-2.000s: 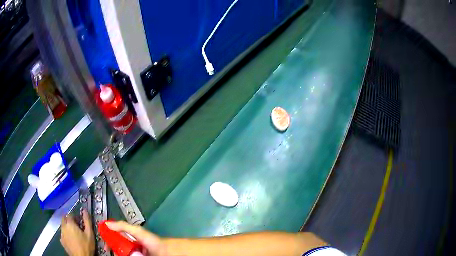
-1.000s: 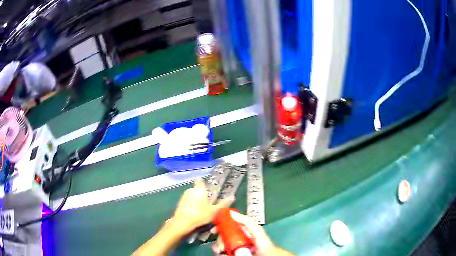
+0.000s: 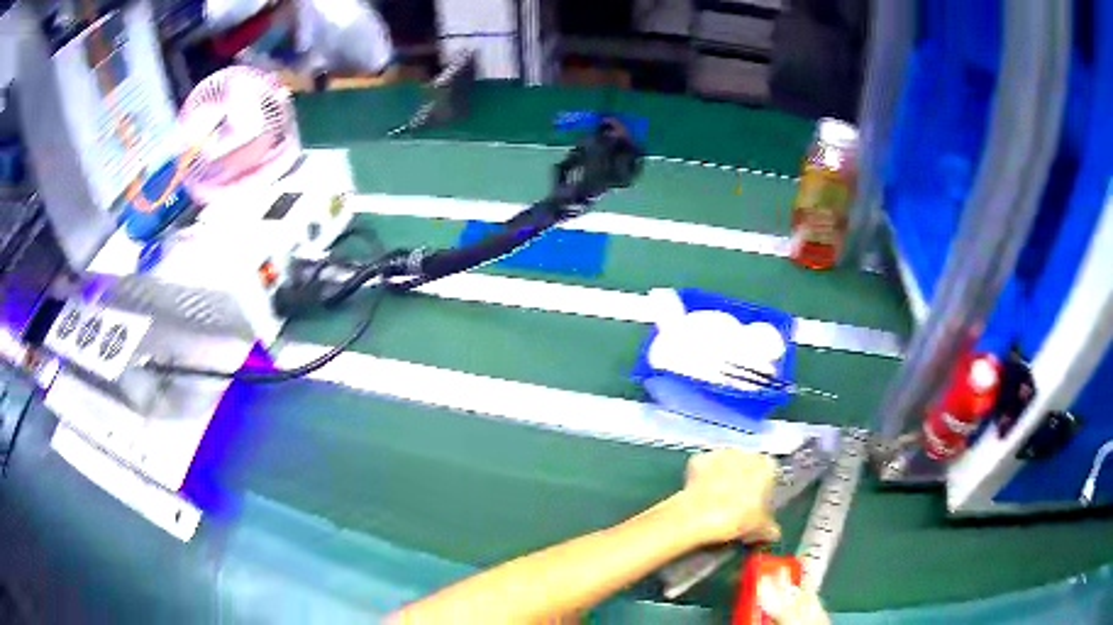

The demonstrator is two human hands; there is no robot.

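My left hand [image 3: 730, 491] lies over the grey metal strips on the green belt; its fingertips are blurred, and I cannot tell whether it grips a strip. One strip [image 3: 832, 513] with a row of round parts lies to its right. Another strip [image 3: 802, 470] shows above the hand, and a strip end shows below it. My right hand [image 3: 801, 607], mostly cut off by the bottom edge, is shut on a red squeeze bottle [image 3: 764, 588], close beside my left hand. A blue bin [image 3: 712, 397] with white lumps and thin tweezers stands behind my left hand.
A second red bottle [image 3: 964, 405] stands by the blue-panelled cabinet [image 3: 1035, 470] at right. A drink bottle [image 3: 825, 202] stands behind. At left are a white box [image 3: 311, 208] with a pink fan [image 3: 241, 128], a black cable arm [image 3: 488, 241] and a unit with purple glow [image 3: 104, 339].
The view has swung left, so the cabinet shifts right, the white discs leave view and the fan boxes come in. My hands stay at the strips, the right still holding the red bottle.
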